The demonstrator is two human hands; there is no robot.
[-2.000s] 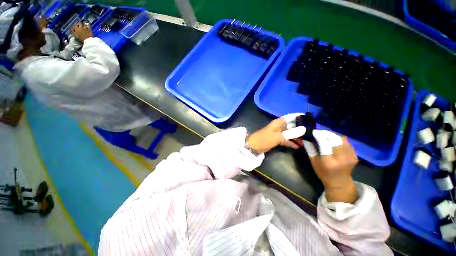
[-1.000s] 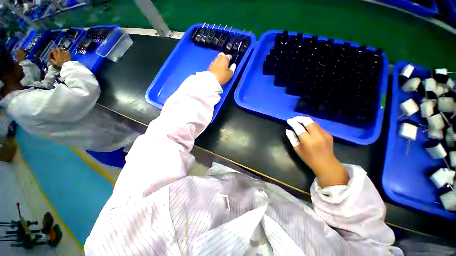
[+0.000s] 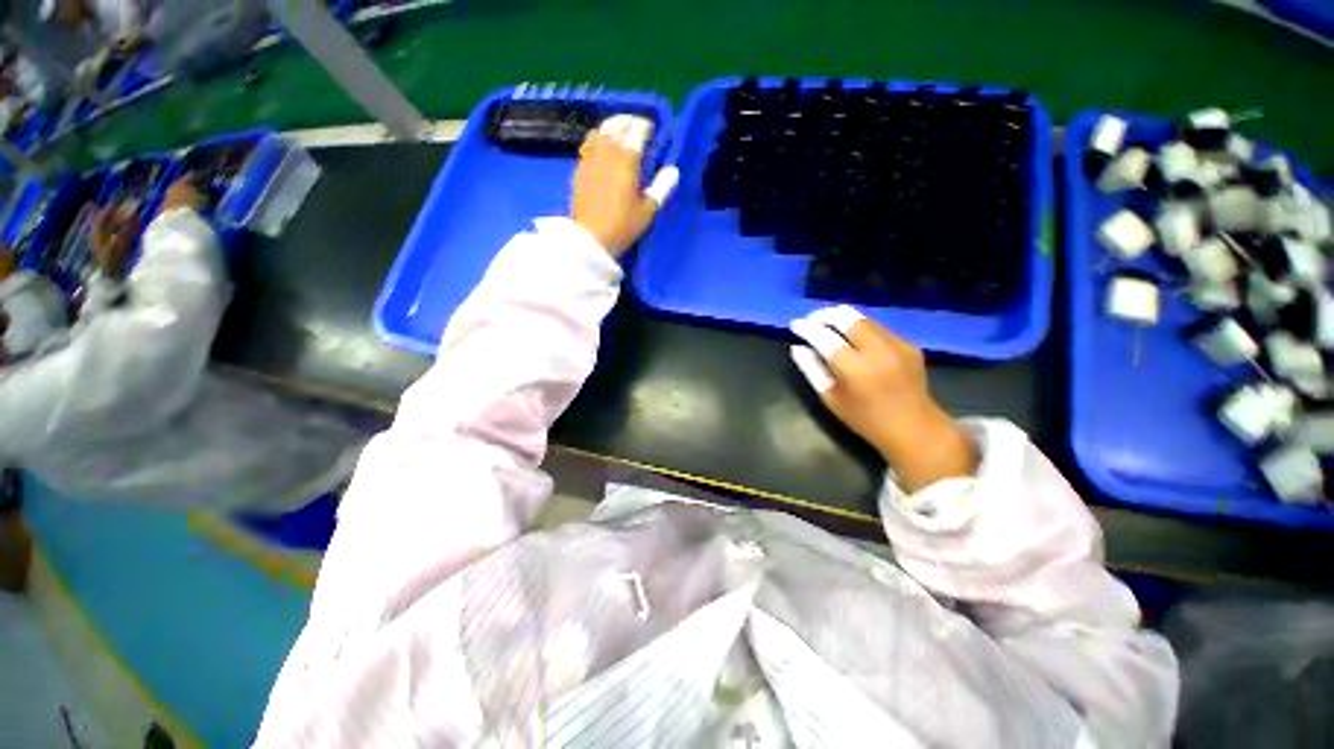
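My left hand (image 3: 612,187) is over the right side of the left blue tray (image 3: 424,278), at the near right end of a row of black assembled units (image 3: 541,126) with thin upright pins. Its white-capped fingers and thumb are apart. No part shows in it, though the hand hides the end of the row. My right hand (image 3: 881,384) is at the front edge of the middle tray (image 3: 732,278), white-capped fingers slightly apart and empty. Black housings (image 3: 892,190) stand in close rows in the middle tray, with a stepped left edge.
The right blue tray (image 3: 1127,439) holds a jumbled heap of white-and-black cores (image 3: 1211,264). A clear plastic box (image 3: 285,190) stands at the left beside other trays. A gowned person (image 3: 132,337) works at the left. A metal post (image 3: 348,66) rises behind the bench.
The black unit between my hands two seconds ago is no longer seen there. My left hand moved to the left tray's row; my right hand withdrew to the middle tray's front edge. The view shifted.
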